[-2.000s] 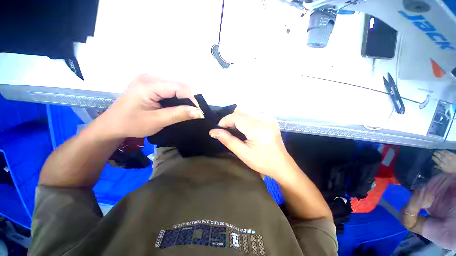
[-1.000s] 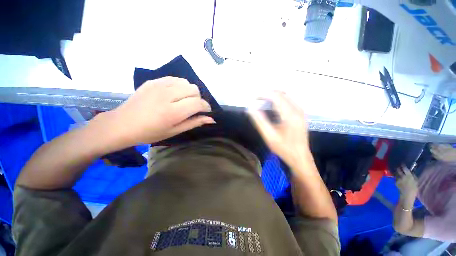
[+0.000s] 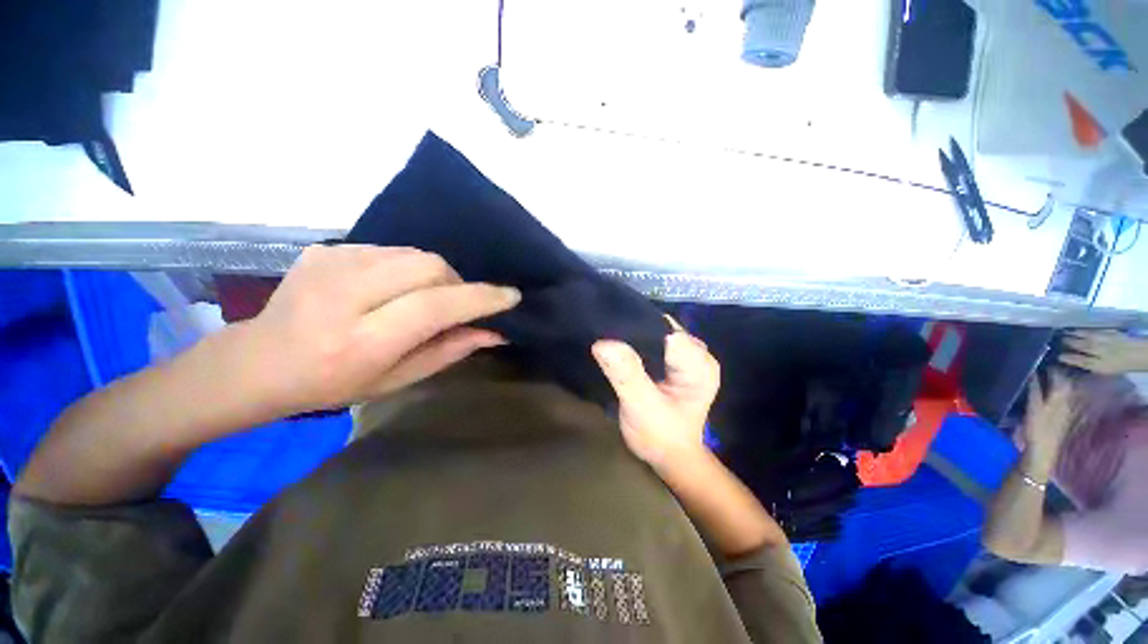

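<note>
A black cloth panel [image 3: 504, 239] lies at the table's front edge, partly on the white table and partly over my lap, with one pointed corner towards the back. My left hand [image 3: 390, 315] rests on its left part, fingers bent over the cloth; whether it grips the cloth is hidden. My right hand [image 3: 661, 384] pinches the right end of the cloth between thumb and fingers, just off the table edge.
A black cloth stack [image 3: 63, 63] lies at the table's left. Black snips [image 3: 966, 191], a dark phone-like box [image 3: 930, 48] and a grey ribbed cylinder [image 3: 774, 32] are at right. Dark cloth [image 3: 806, 390] lies below. Another person's arm [image 3: 1026, 503] is at far right.
The cloth was bunched between both hands; it is now spread into a larger flat panel with a corner on the table. My right hand has moved right and closed on its end.
</note>
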